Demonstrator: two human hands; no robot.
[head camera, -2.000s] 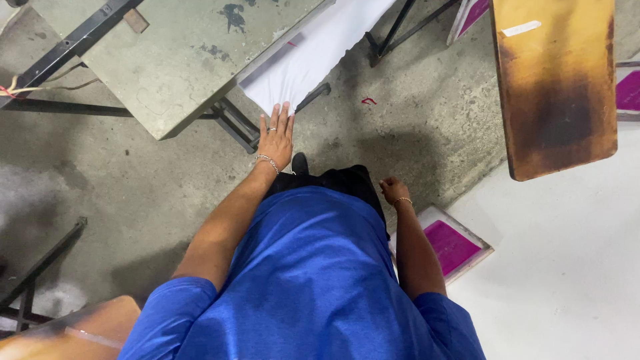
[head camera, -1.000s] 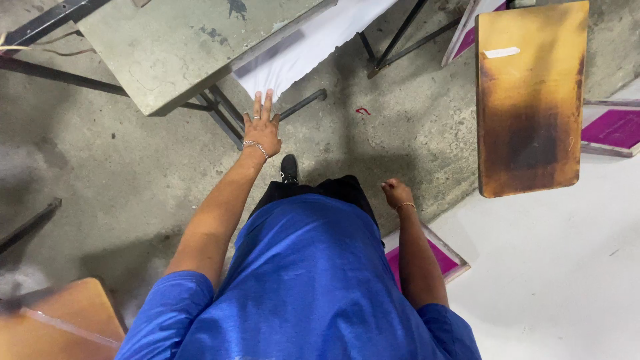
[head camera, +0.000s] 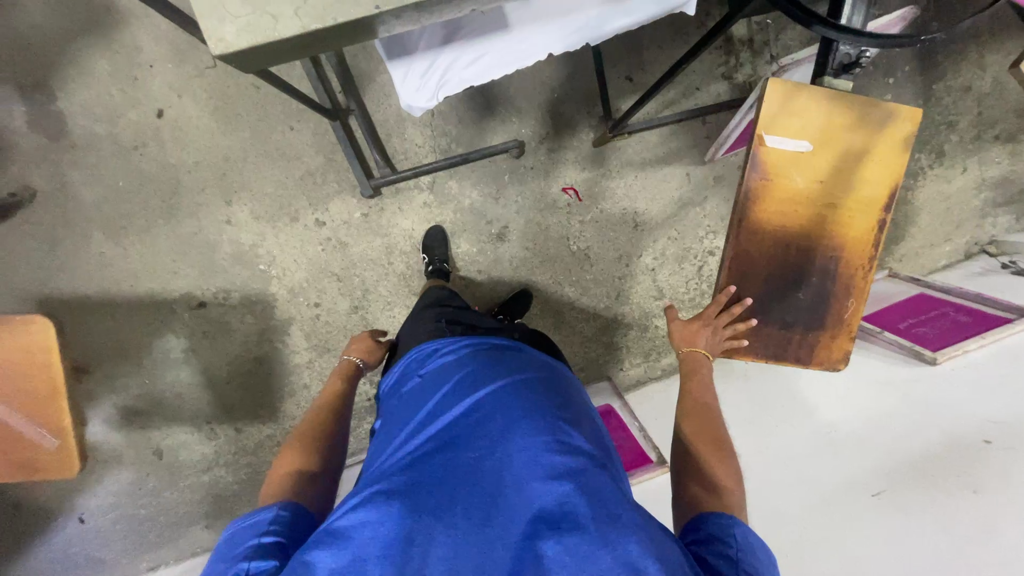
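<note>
My right hand (head camera: 714, 322), fingers spread, is at the lower left edge of a scorched wooden board (head camera: 824, 216) with rounded corners; whether it touches the board is hard to tell. A white strip (head camera: 786, 143) lies on that board's upper part. Beside my hip hangs my left hand (head camera: 369, 350), holding nothing visible, its fingers loosely bent and partly hidden. White cloth (head camera: 512, 48) hangs past the edge of a grey-topped table (head camera: 320, 36) ahead of me.
Metal table legs (head camera: 352, 120) stand on the concrete floor ahead. Another wooden board (head camera: 36, 400) is at far left. Framed screens with magenta panels (head camera: 936, 322) (head camera: 624, 438) lean near the white surface (head camera: 864, 448) at right. A red scrap (head camera: 572, 194) lies on the floor.
My left hand has moved from the white cloth back to my side. My right hand has reached out to the right, to the board, and its fingers have spread. The view has shifted.
</note>
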